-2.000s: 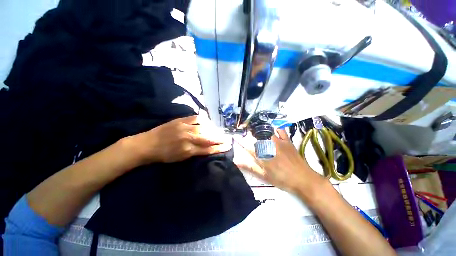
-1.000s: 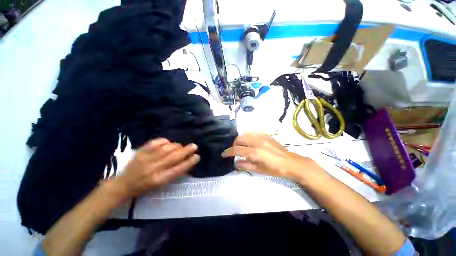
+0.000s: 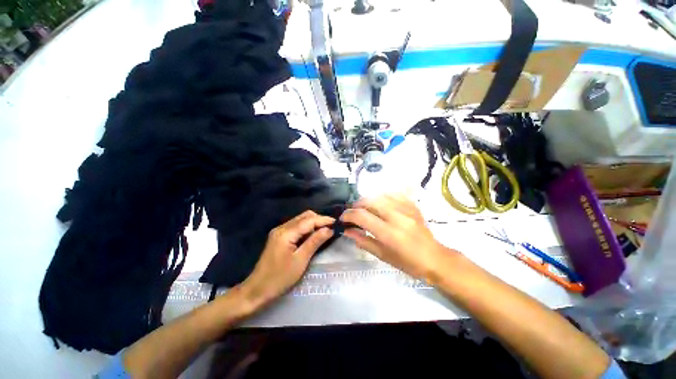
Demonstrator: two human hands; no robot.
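A black garment piece lies on the table in front of the needle area, joined in view to the large heaped black pile on the left. My left hand pinches the edge of the piece at its fingertips. My right hand meets it there and pinches the same edge. The fingertips nearly touch, just in front of the presser foot and needle of the white sewing machine. The exact fold between the fingers is too small to tell.
Yellow-handled scissors lie right of the needle, with black scraps behind. A blue pen, an orange pen and a purple box lie further right. A clear plastic bag hangs at the right. A ruler scale runs along the front.
My left hand has moved right to the fabric edge and come together with my right hand. The view has shifted slightly. Earlier, both hands were close beside the needle.
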